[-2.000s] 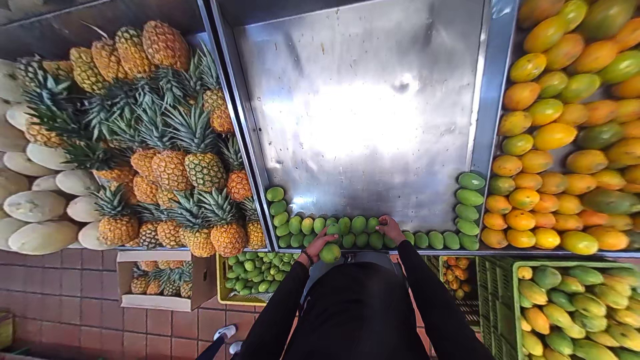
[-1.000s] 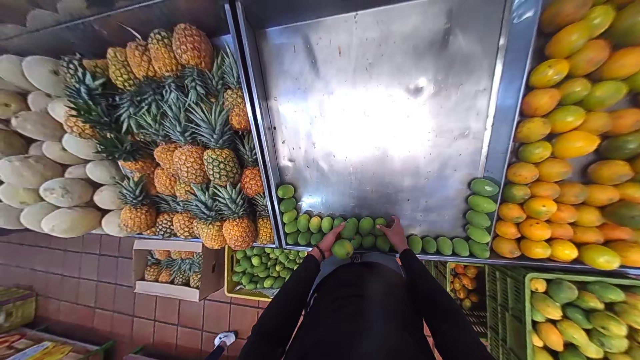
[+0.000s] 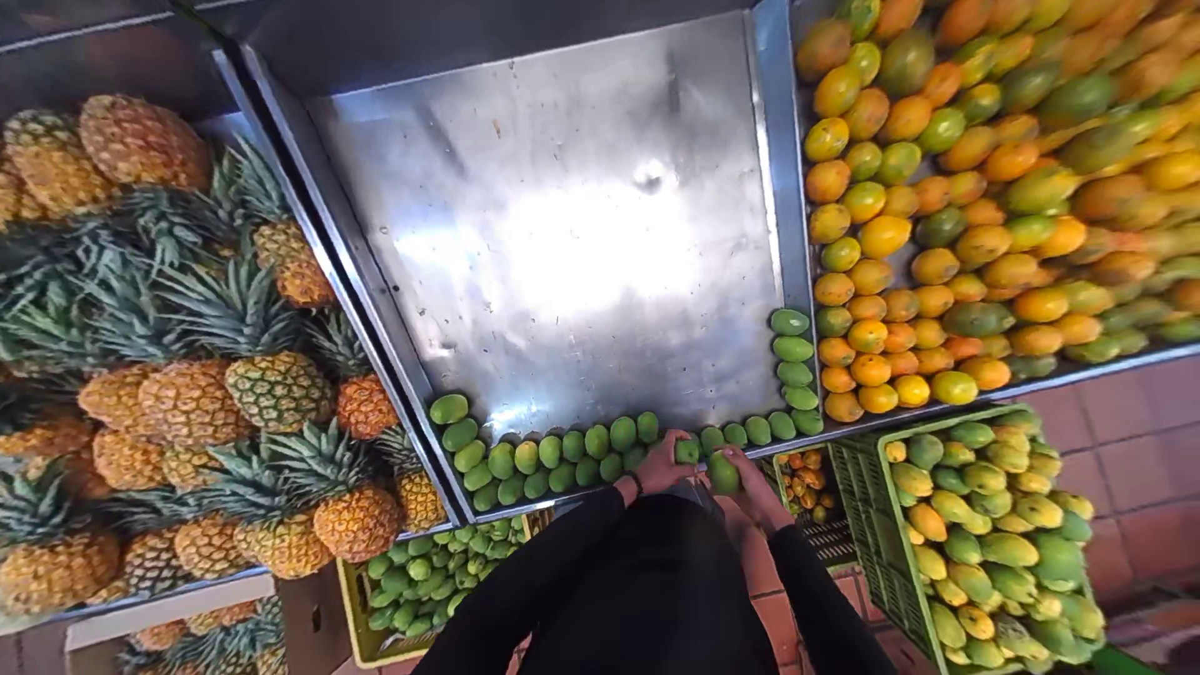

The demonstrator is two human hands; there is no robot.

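Green mangoes (image 3: 550, 451) line the near edge of a metal display tray (image 3: 562, 281) and run up its left and right sides; along the left part of the near edge they lie in two rows. My left hand (image 3: 661, 466) is closed on a green mango (image 3: 687, 452) at the near edge. Just right of it, my right hand (image 3: 750, 487) holds another green mango (image 3: 724, 474) in front of the edge. The two hands are close together, and parts of the fingers are hidden by the fruit.
Pineapples (image 3: 277, 392) fill the bay at left; orange and green papayas or mangoes (image 3: 883, 236) fill the one at right. Below stand a yellow-green crate (image 3: 361, 619) of small green fruit, a green crate (image 3: 867, 525) of yellow-green fruit and a cardboard box (image 3: 314, 619) of pineapples.
My hands have moved right along the near edge of the tray, and the upper row of mangoes reaches farther right. The view has shifted and turned.
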